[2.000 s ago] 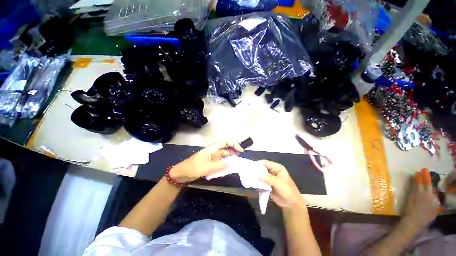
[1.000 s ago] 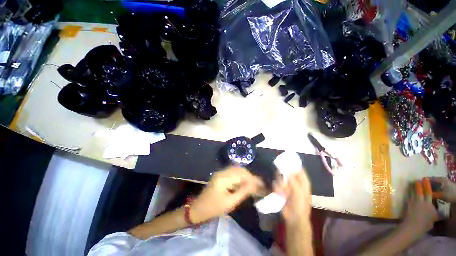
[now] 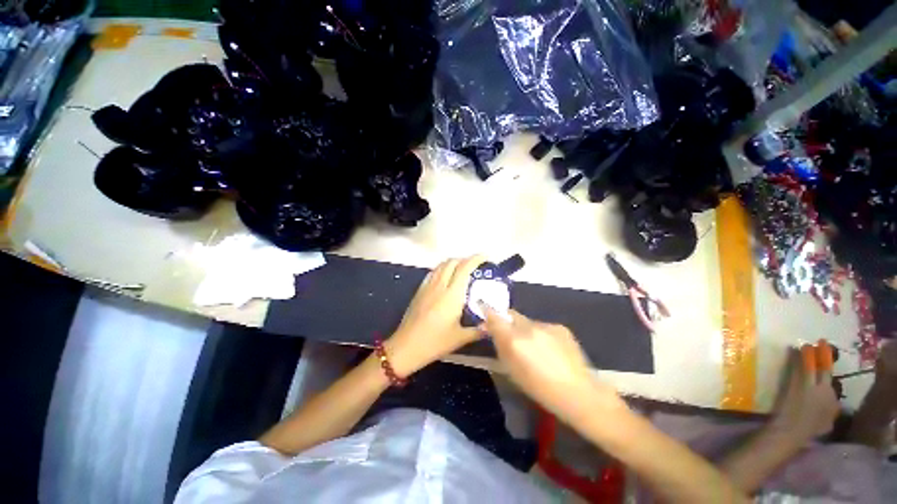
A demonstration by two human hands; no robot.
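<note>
A small black round housing with a ring of pale circles [image 3: 475,279] sits at the black work mat [image 3: 580,320], partly covered. A dark tab sticks out at its upper right. My left hand [image 3: 438,310], with a red bead bracelet, holds the housing from its left side. My right hand [image 3: 531,349] presses a small white cloth [image 3: 490,295] onto the housing's face with its fingertips. The fingers hide part of the cloth and the housing's lower edge.
Glossy black housings [image 3: 305,212] are piled left. White sheets [image 3: 256,271] lie left of the mat. A clear bag [image 3: 546,69] stands behind, with small black parts before it. Nippers [image 3: 639,295] lie right. Another person's hand [image 3: 811,394] is at far right.
The white cloth was spread between both hands, then held in my right hand off the housing. Now it is against the housing's face, and my left hand has taken hold of the housing.
</note>
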